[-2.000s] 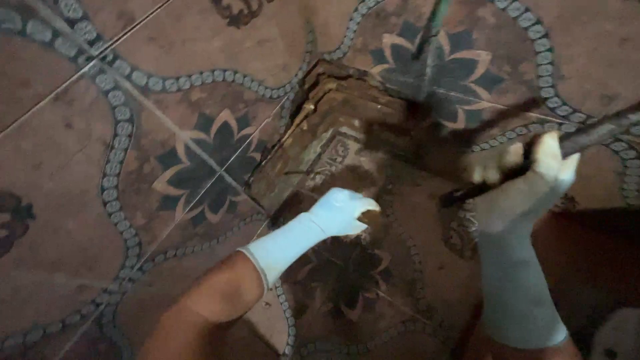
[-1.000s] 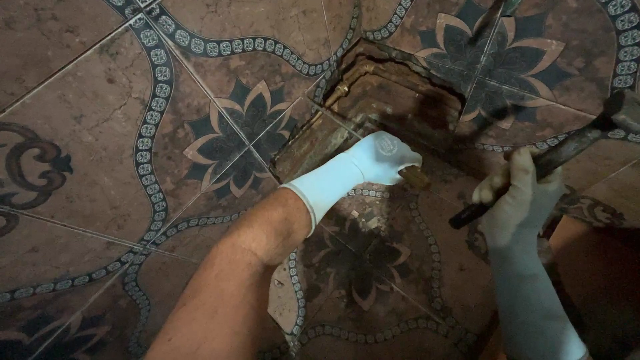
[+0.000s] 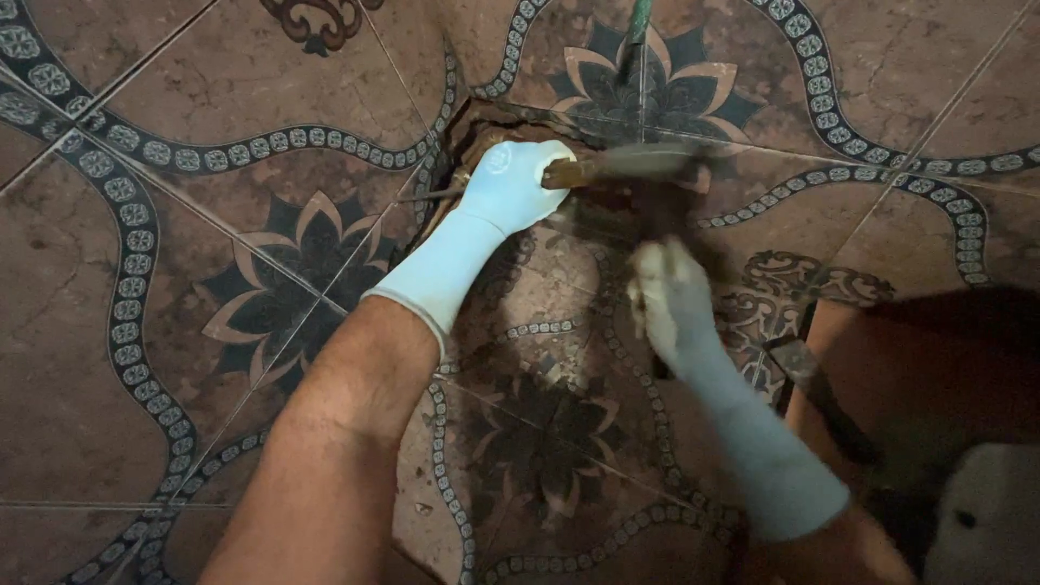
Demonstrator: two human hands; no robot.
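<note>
My left hand, in a pale glove, is closed around a short tool with a wooden-looking handle, held over a hole broken into the patterned tile floor. A thin rod shows to the left of that wrist. In my gloved right hand is a hammer, blurred by motion. Its head is right beside the end of the left hand's tool; whether they touch cannot be told. The glove and the hammer hide much of the hole.
A flat metal-looking tool lies at the lower right, near a brownish surface. Small rubble is scattered on the tiles below the hole. A green rod-like thing stands at the top edge. A pale object fills the lower right corner.
The hammer in my right hand has swung from the right to beside the left hand's tool. My left hand has moved up over the hole, covering part that showed before.
</note>
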